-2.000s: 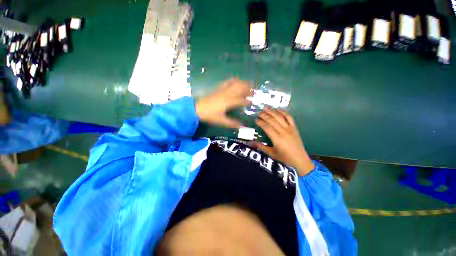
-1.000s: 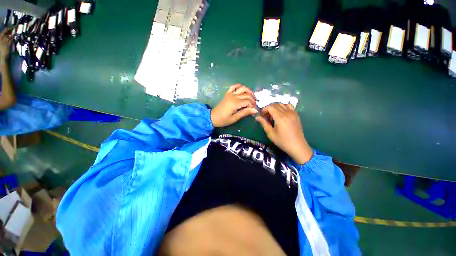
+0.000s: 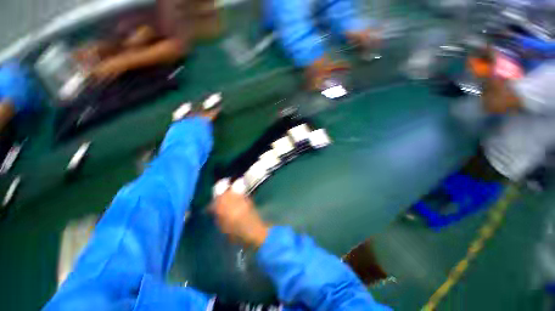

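Note:
The picture is strongly blurred. My left arm reaches far forward, and my left hand [image 3: 207,113] is at two pale-patched phones [image 3: 182,111]; its fingers are mostly hidden and its hold is unclear. My right hand [image 3: 237,215] is at the near left end of a slanting, overlapping row of black phones with pale patches [image 3: 268,161]. Its fingertips touch or cover the end phones; whether they grip one cannot be told. Part of the pale sheet stack [image 3: 74,246] shows at lower left, beside my left sleeve.
Spaced phones [image 3: 78,156] lie on the green bench at left. A dark tray [image 3: 115,100] is at upper left before another person's arms. Blue-sleeved hands opposite are near a bright-screened device [image 3: 333,92]. Another person is at far right. A blue stool [image 3: 453,200] stands below the bench edge.
The view has swung right and farther across the bench. My hands have parted: the left has stretched far forward, the right has moved to the phone row. The small pale pieces between them are out of view.

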